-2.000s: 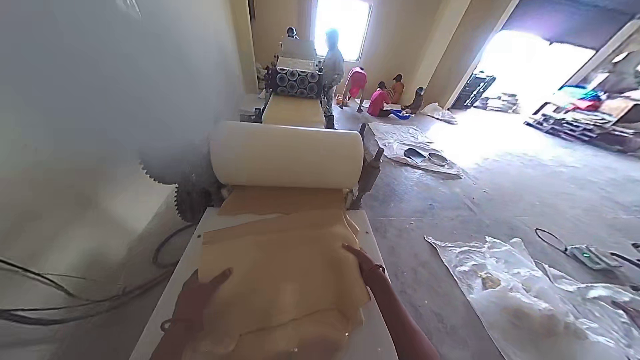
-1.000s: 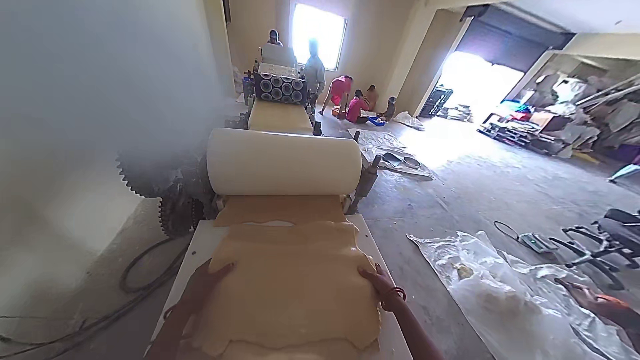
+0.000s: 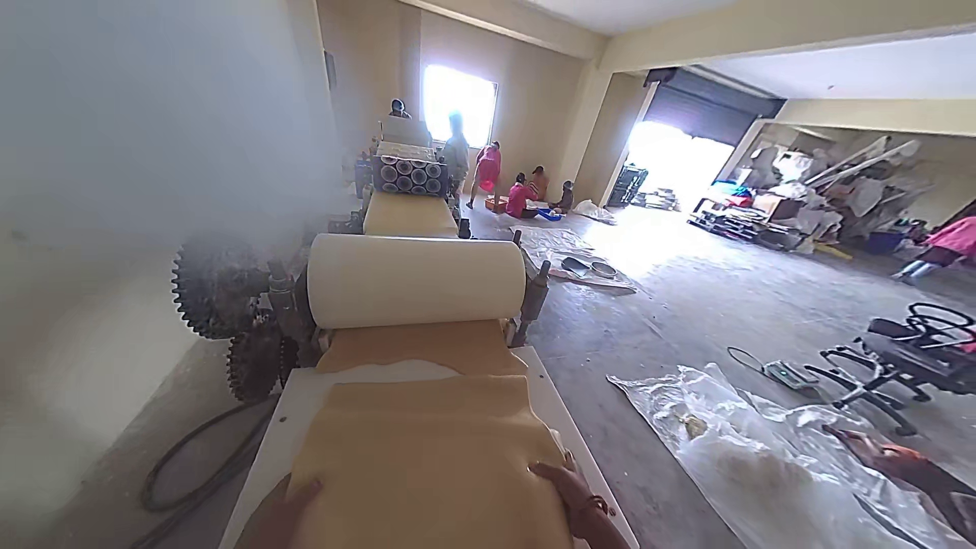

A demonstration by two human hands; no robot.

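Observation:
A tan sheet of dough-like material (image 3: 427,457) lies on the white feed board (image 3: 263,450) in front of a large white roller (image 3: 415,280). My left hand (image 3: 286,507), blurred, rests at the sheet's left edge. At its right edge is my right hand (image 3: 560,484), its fingers over the top and the thumb side partly hidden. Whether either hand grips the sheet is unclear. Another tan sheet (image 3: 419,343) runs under the roller, with a strip of white board showing between the two.
Toothed gears (image 3: 213,286) stand left of the roller, above a looped cable (image 3: 164,480). Plastic sheeting (image 3: 732,450) covers floor at right, near a wheeled chair base (image 3: 869,374) and another person's arm (image 3: 907,465). People sit and stand beyond the rear rollers (image 3: 412,175).
The near tan sheet, close behind the one under the roller a second ago, now lies further back toward me, with white board showing between. The view has shifted to the right.

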